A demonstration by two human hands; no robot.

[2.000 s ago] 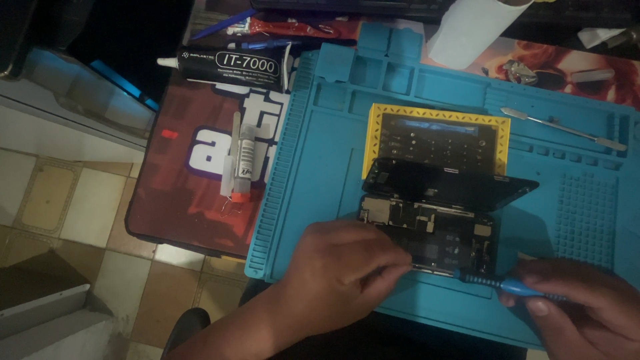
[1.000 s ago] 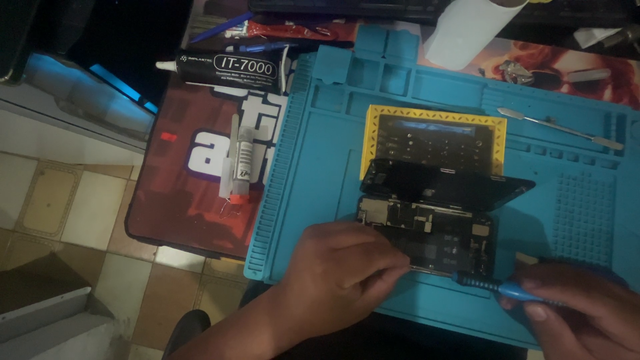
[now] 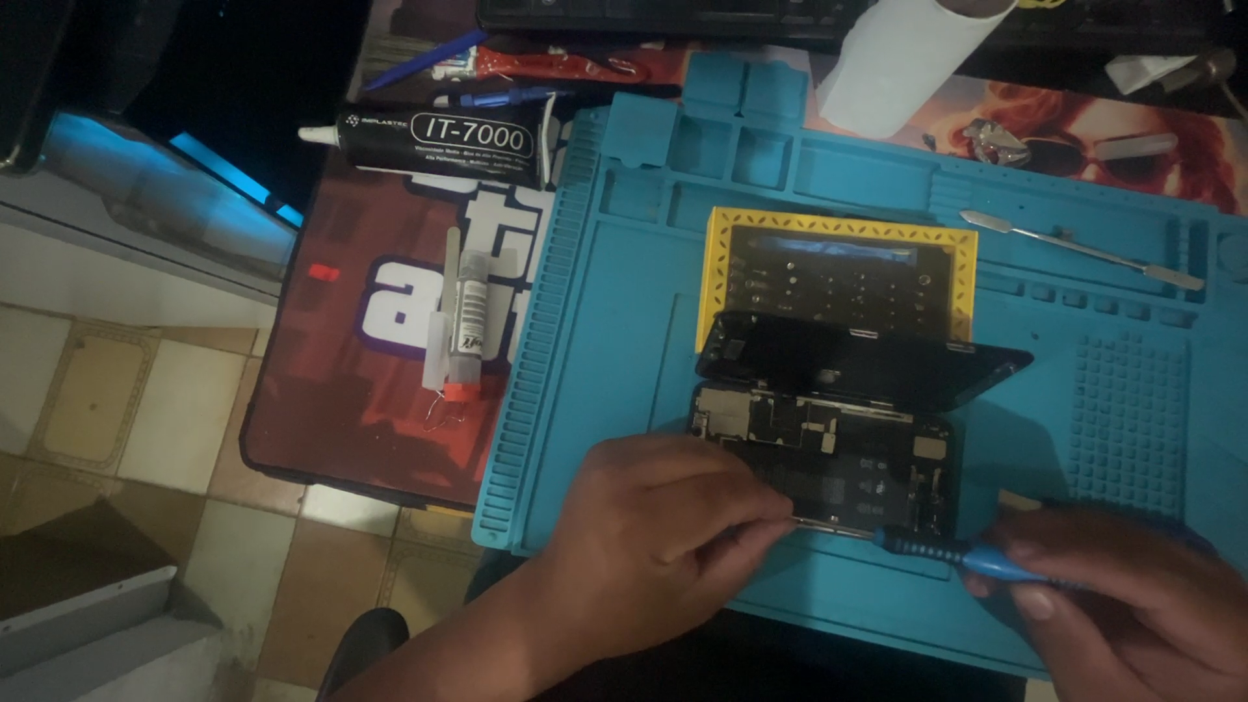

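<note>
An opened smartphone (image 3: pixel 829 458) lies on a blue silicone repair mat (image 3: pixel 624 409), its inner parts and battery showing. Its dark display panel (image 3: pixel 858 363) is tilted up along the far edge and leans toward a yellow-framed screw tray (image 3: pixel 717 273). My left hand (image 3: pixel 673 526) has thumb and forefinger pinched at the phone's near edge; whether something thin is between them cannot be told. In my right hand (image 3: pixel 1121 585) is a blue-handled screwdriver (image 3: pixel 975 556), pointing left, its dark end by the phone's near edge. Its tip cannot be made out.
A metal spudger (image 3: pixel 1082 251) rests on the mat's far right. Left of the mat are a black adhesive tube (image 3: pixel 444 141), a small red-capped tube (image 3: pixel 468 331) and a brush (image 3: pixel 546 64). A white paper roll (image 3: pixel 907 63) stands behind, near a black keyboard (image 3: pixel 673 15).
</note>
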